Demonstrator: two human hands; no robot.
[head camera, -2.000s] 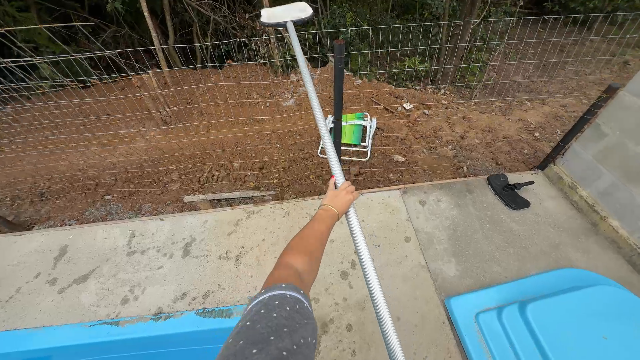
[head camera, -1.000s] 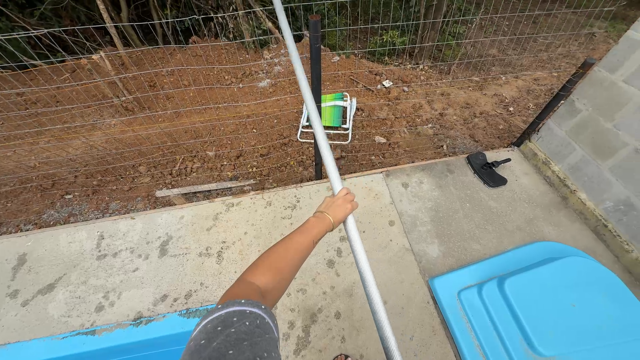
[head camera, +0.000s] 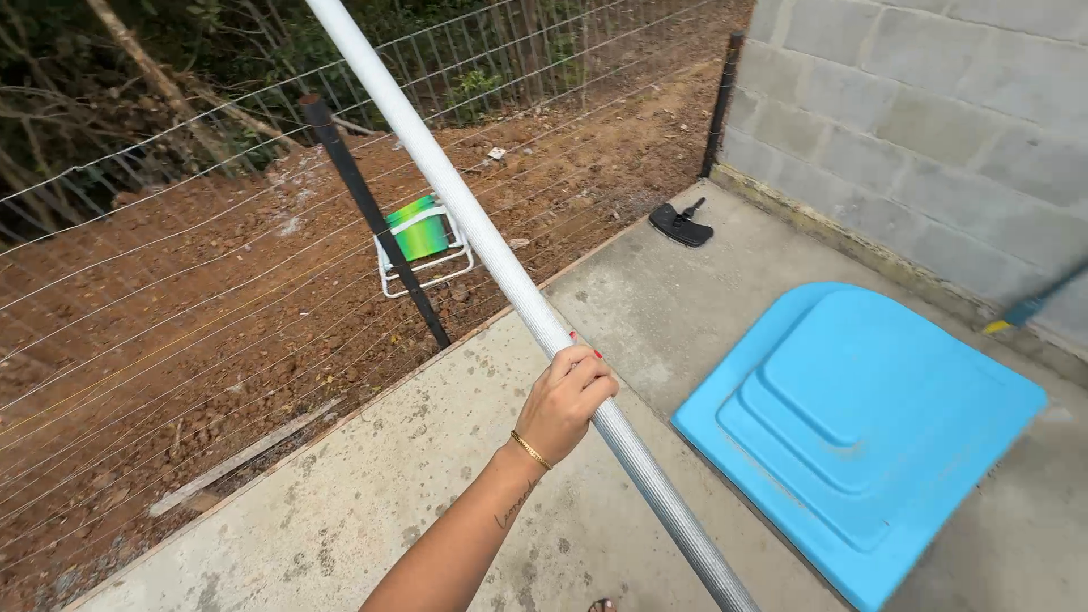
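Note:
A long ribbed metal pole (head camera: 476, 223) crosses the head view diagonally, from the top left of centre to the bottom right. My left hand (head camera: 565, 399), with a gold bracelet at the wrist, is closed around the pole near the middle of the view. Both ends of the pole lie outside the frame, so its head is not seen now. My right hand is not in view. Under the pole and my forearm lies a stained concrete deck (head camera: 408, 476).
A wire fence with a black post (head camera: 374, 217) borders the deck; beyond it, a folded green chair (head camera: 418, 229) stands on soil. A black tool head (head camera: 682, 225) and a blue stepped plastic cover (head camera: 850, 399) lie right, near a block wall (head camera: 926, 127).
The view has turned to the right, showing more of the block wall. The white-topped head at the pole's far end, seen two seconds ago, is now out of frame. My left hand still grips the pole.

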